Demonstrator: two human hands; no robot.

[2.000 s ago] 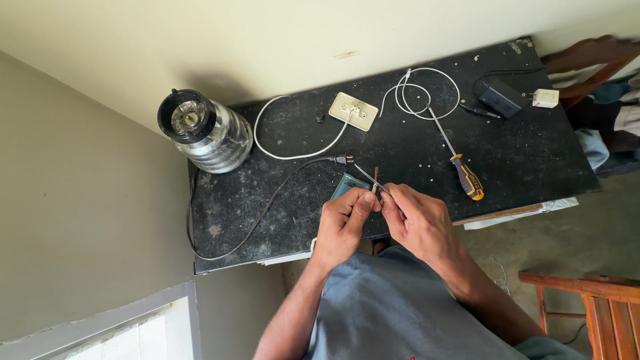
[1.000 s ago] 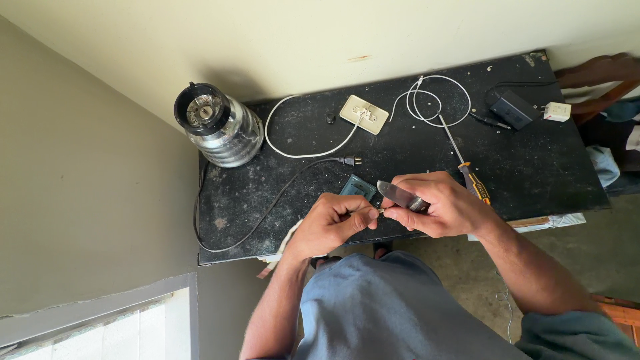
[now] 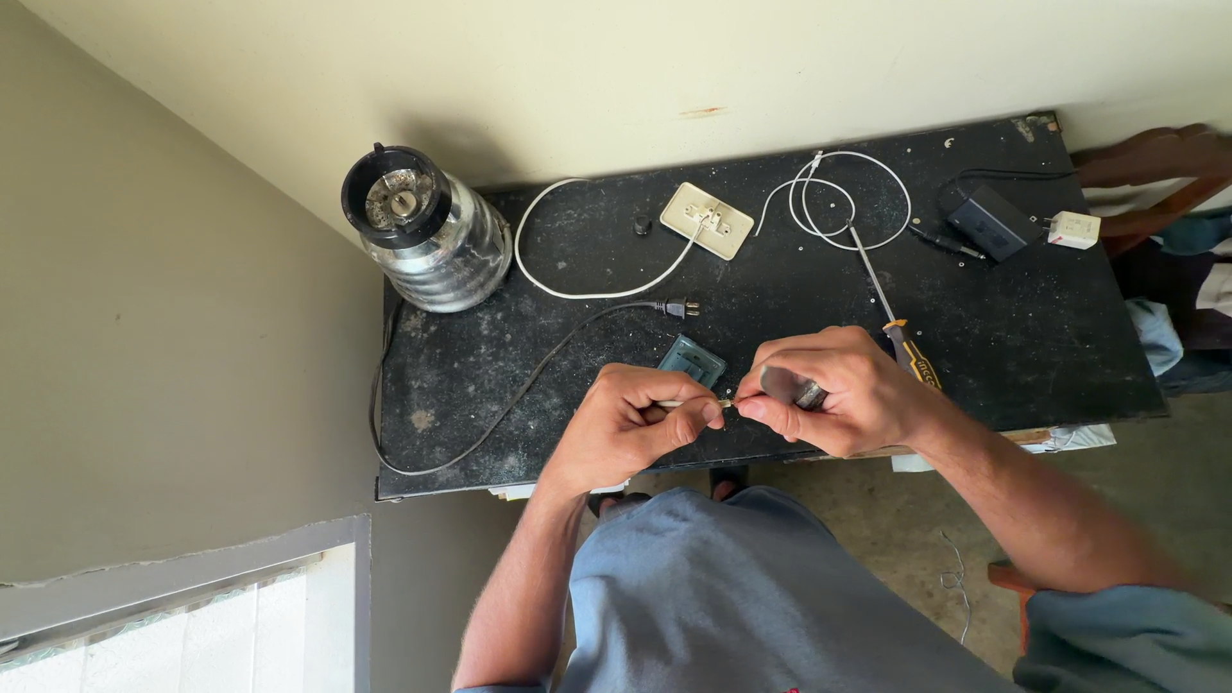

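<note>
Above the table's near edge, my left hand (image 3: 635,423) pinches a pale cable (image 3: 669,404) between thumb and fingers. Its end, with a small bare part (image 3: 726,403), points right. My right hand (image 3: 833,390) touches that end with thumb and fingertip. The same hand holds a knife, its blade (image 3: 778,384) tilted away from the cable and its handle partly hidden by the fingers. A small blue-green plastic piece (image 3: 692,361) lies just beyond my left fingers. Right of my right hand is a screwdriver (image 3: 911,351) with a yellow and black handle.
A blender jar (image 3: 433,231) stands at the back left, near a black cord with a plug (image 3: 677,308). A beige wall plate (image 3: 706,221) with a white cable lies at the back. Farther right are a coiled white cable (image 3: 907,192), a black adapter (image 3: 991,223) and a white charger (image 3: 1074,230).
The knife has come into plain sight in my right hand since two seconds ago. Over the last second its blade has swung, and both hands stay close together at the cable end.
</note>
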